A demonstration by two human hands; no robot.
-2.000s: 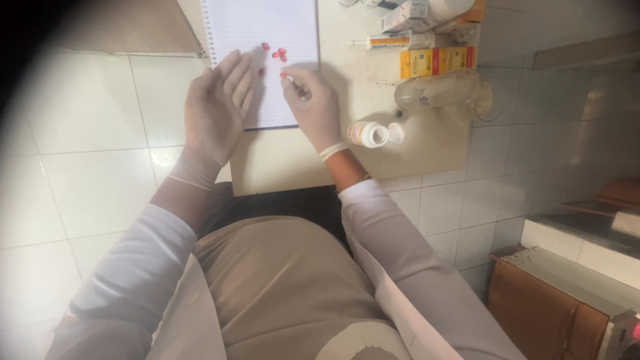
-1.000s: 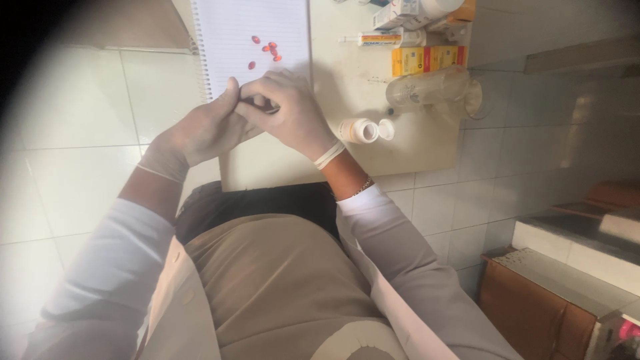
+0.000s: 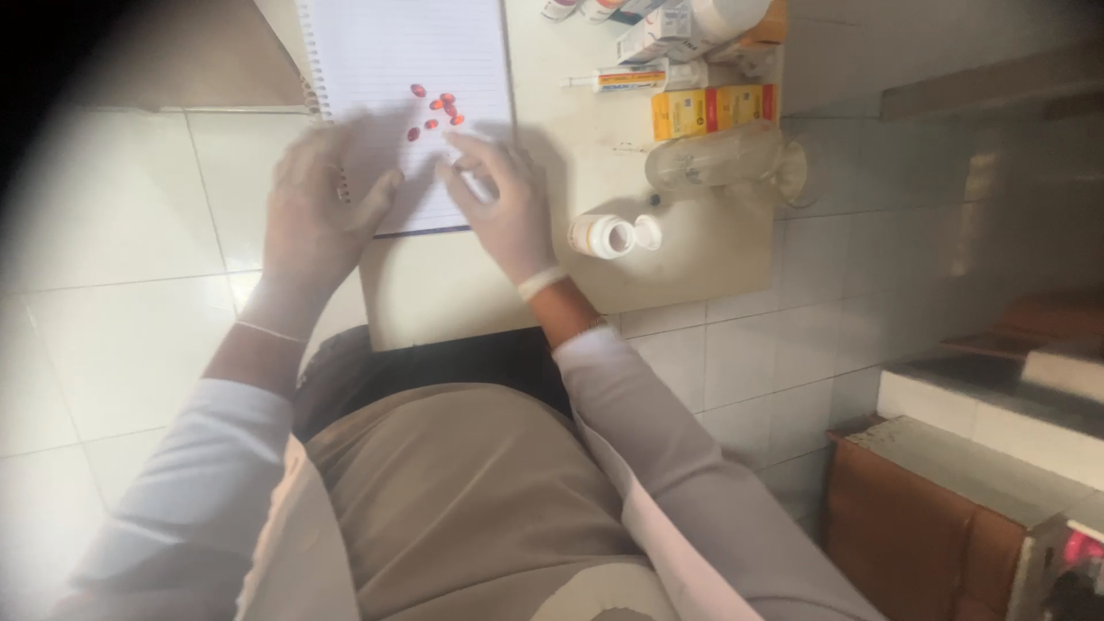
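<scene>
Several red softgel capsules (image 3: 448,99) lie in a loose group on the lined page of a spiral notebook (image 3: 405,34). My left hand (image 3: 319,203), in a thin pale glove, is over the notebook's left edge with fingers apart and nothing seen in it. My right hand (image 3: 496,190), gloved too, is just below the capsules. Its thumb and forefinger are apart, and its forefinger tip is close to the lowest capsules. A white pill bottle (image 3: 601,235) with its flip cap open lies on its side to the right of my right hand.
Along the table's (image 3: 690,280) right side are a clear bottle (image 3: 711,161) on its side, yellow and red boxes (image 3: 714,110), a packaged syringe (image 3: 630,78) and other medicine boxes (image 3: 655,34). A brown box (image 3: 927,517) stands at lower right.
My hands were together below the capsules a second ago; now they are apart, the left one further left. More capsules show on the page than two seconds ago.
</scene>
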